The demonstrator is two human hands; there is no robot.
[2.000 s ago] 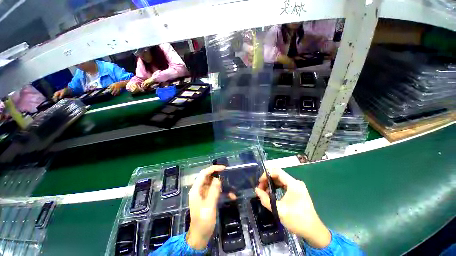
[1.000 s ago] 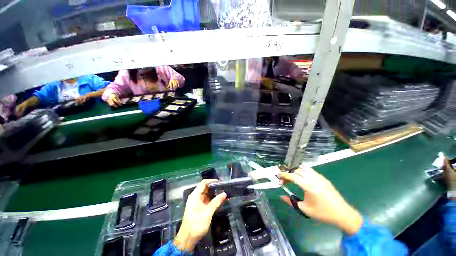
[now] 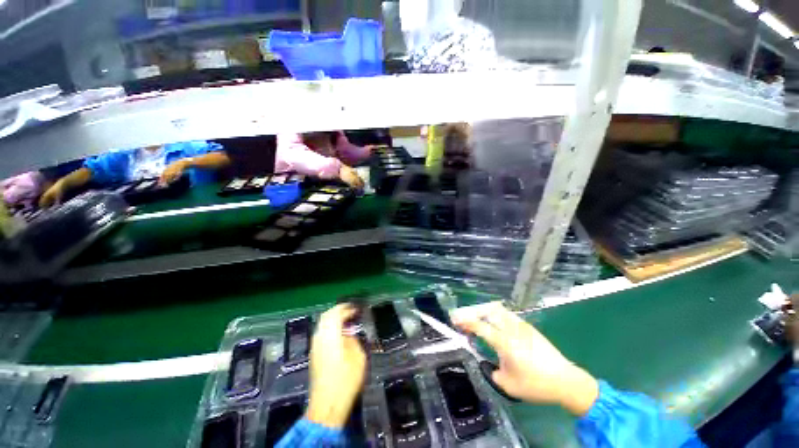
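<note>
A clear blister tray [image 3: 279,381] with black phones in its pockets lies on the green bench in front of me. My left hand [image 3: 336,367] is over the tray's back row, its fingers around a dark phone [image 3: 354,313], mostly hidden and blurred. My right hand [image 3: 526,357] holds scissors [image 3: 443,329] at the tray's right side. The bright blades point up and left over the back row; a dark handle shows below the hand. Other phones lie in the front row, such as one phone [image 3: 460,398] below the blades.
A white post [image 3: 574,166] stands behind the tray, under a white shelf [image 3: 263,103] with a blue bin [image 3: 328,51]. Stacked trays [image 3: 692,210] sit on a brown board at right. Another tray [image 3: 26,394] is at left. Other people work across the line; a hand shows at the right edge.
My left hand has lowered the phone from above the tray to the back row. My right hand still holds the scissors, now slightly lower. The view has shifted.
</note>
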